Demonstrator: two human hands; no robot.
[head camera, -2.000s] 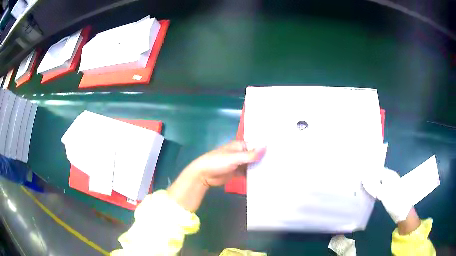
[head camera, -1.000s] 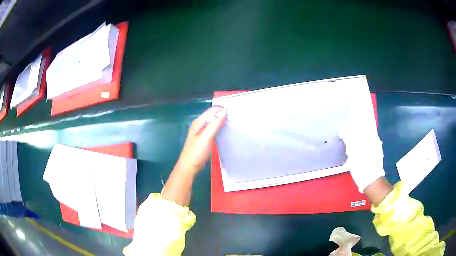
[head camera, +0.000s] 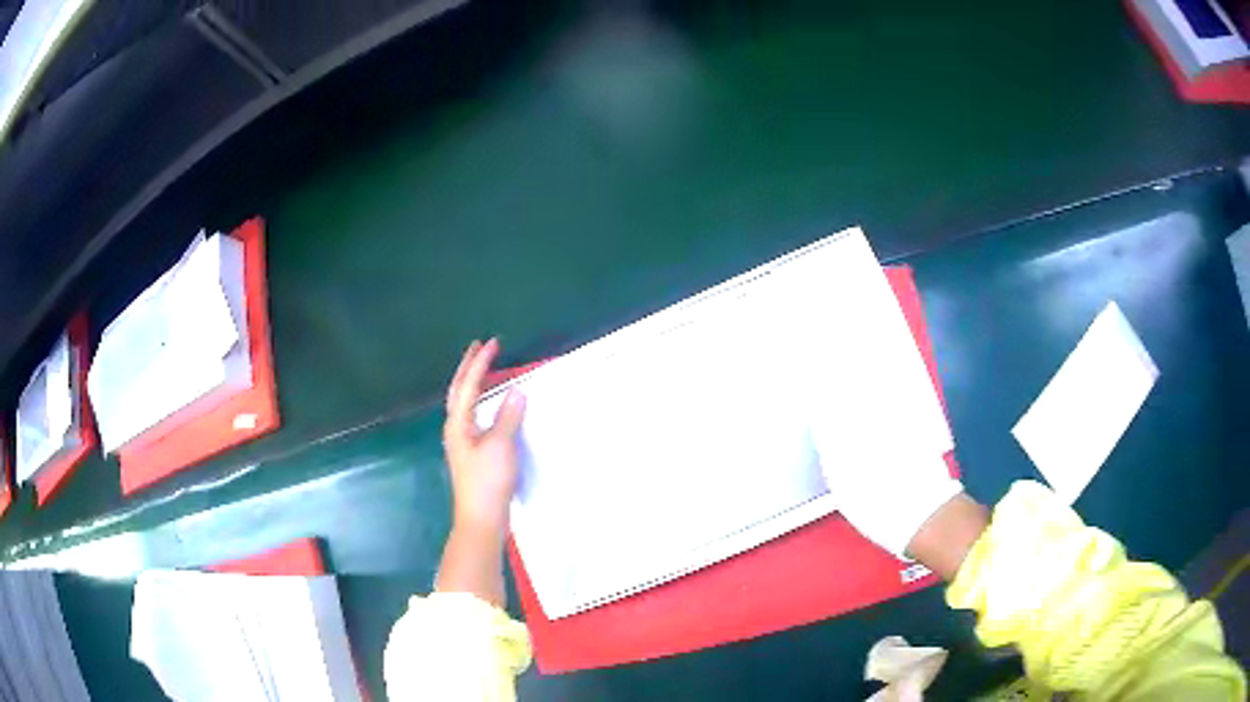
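A white box [head camera: 685,412] lies at a tilt on a red tray [head camera: 740,617] in front of me, its far right corner up by the tray's far edge. Whether it is lidded is washed out. My left hand [head camera: 480,432], bare, is at the box's left end with fingers spread and the thumb at its corner; it does not grip. My right hand [head camera: 884,473], in a white glove, lies over the right part of the box; its fingers blend into the white. The tray label [head camera: 916,572] shows below the right wrist.
A narrow white card [head camera: 1087,402] lies right of the tray. Another box [head camera: 240,638] on a red tray is at lower left. Boxes on red trays [head camera: 263,364] line the conveyor at left; one [head camera: 1206,34] is at top right. A crumpled pale piece [head camera: 905,668] is at the bottom edge.
The large white sheet with the round mark no longer shows over the box. The left hand's fingers have spread at the box end. The view has turned, so the tray looks tilted.
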